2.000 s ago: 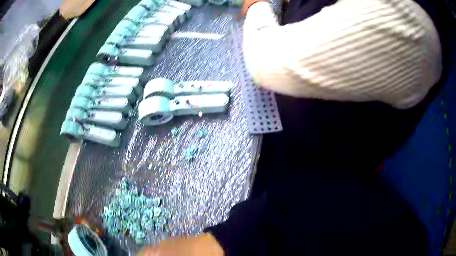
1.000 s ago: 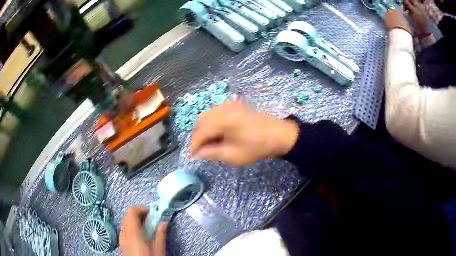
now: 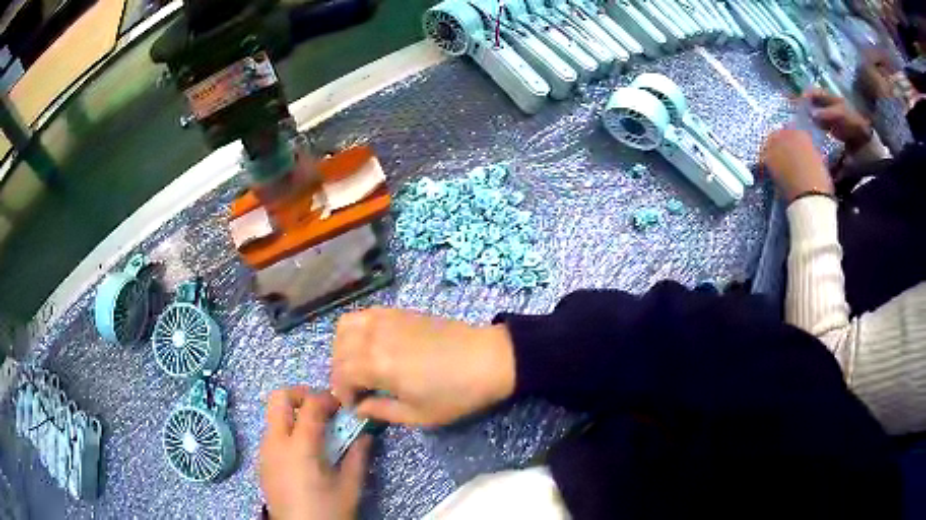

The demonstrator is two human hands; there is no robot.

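Observation:
My left hand point(image 3: 310, 457) holds a light-blue fan head point(image 3: 345, 434) low in front of me, its fingers around the neck part. My right hand point(image 3: 421, 366) lies over the same part with bent fingers and covers most of it. Whether the right fingers also hold a tiny connector piece cannot be seen. A heap of small light-blue connector pieces point(image 3: 472, 225) lies beyond my right hand. The orange press fixture point(image 3: 310, 208) stands left of the heap, under the dark green press point(image 3: 239, 102).
Several fan heads point(image 3: 186, 340) lie at left, near a row of handle housings point(image 3: 56, 432). Joined fans point(image 3: 675, 137) lie at the back, others in a long row point(image 3: 508, 61). A neighbouring person's hands point(image 3: 802, 163) and cream sleeves are at right. The green conveyor point(image 3: 61, 234) runs beyond the white edge.
The view has swung left and down from the joined fans to the press. My right hand has moved from beside the heap to the fan head in my left hand.

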